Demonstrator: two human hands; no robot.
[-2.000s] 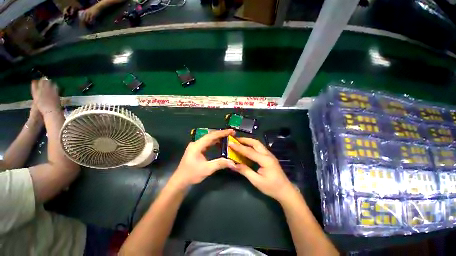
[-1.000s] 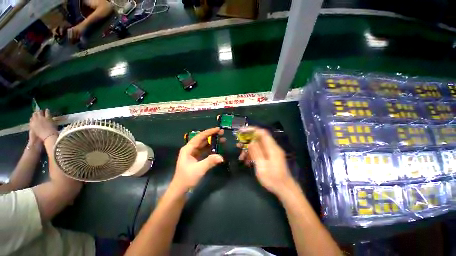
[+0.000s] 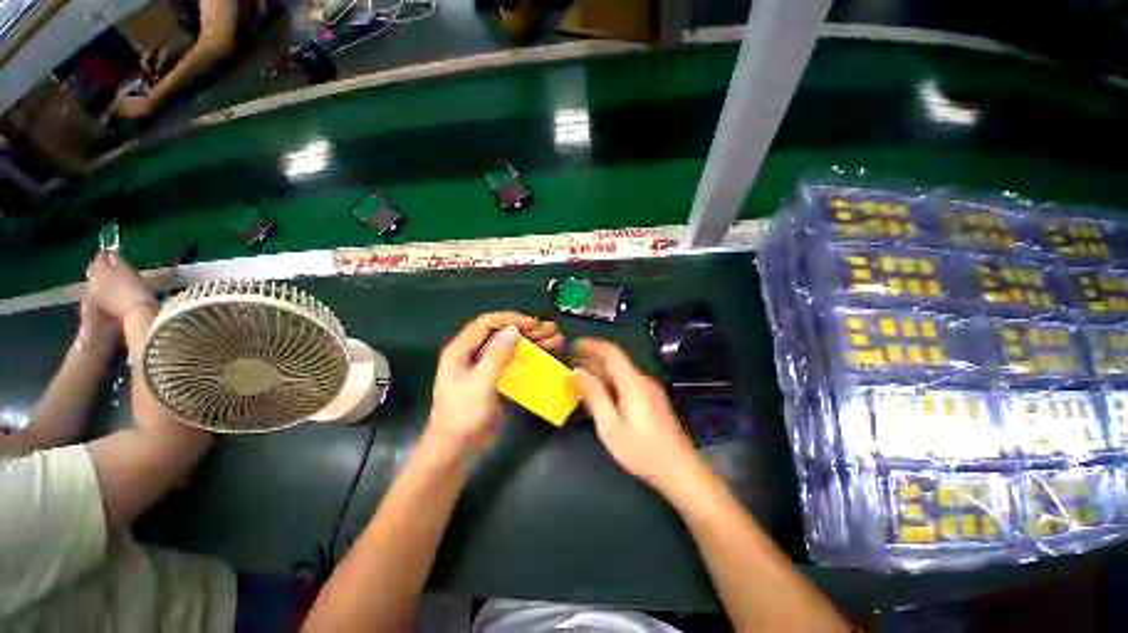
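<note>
A yellow-backed part (image 3: 539,381) is held between my two hands over the bench, its bright yellow face towards the camera. My left hand (image 3: 473,377) grips its left end, thumb on the yellow face. My right hand (image 3: 628,408) has its fingers at the right end. Whatever lies under the part is hidden. A device unit (image 3: 589,299) with a green board and a dark section lies on the bench just beyond my hands.
Black fixture (image 3: 693,371) right of my hands. Clear blister trays (image 3: 909,383) with yellow marks stand at right. Desk fan (image 3: 247,359) at left, beside a coworker's arms (image 3: 136,346). Several units lie on the green conveyor (image 3: 643,136) behind a white-edged rail; a white post (image 3: 755,124) rises there.
My hands parted, then came together again, now with the part's yellow face showing. The second green unit by my left hand is no longer visible. Units on the conveyor sit further right in view.
</note>
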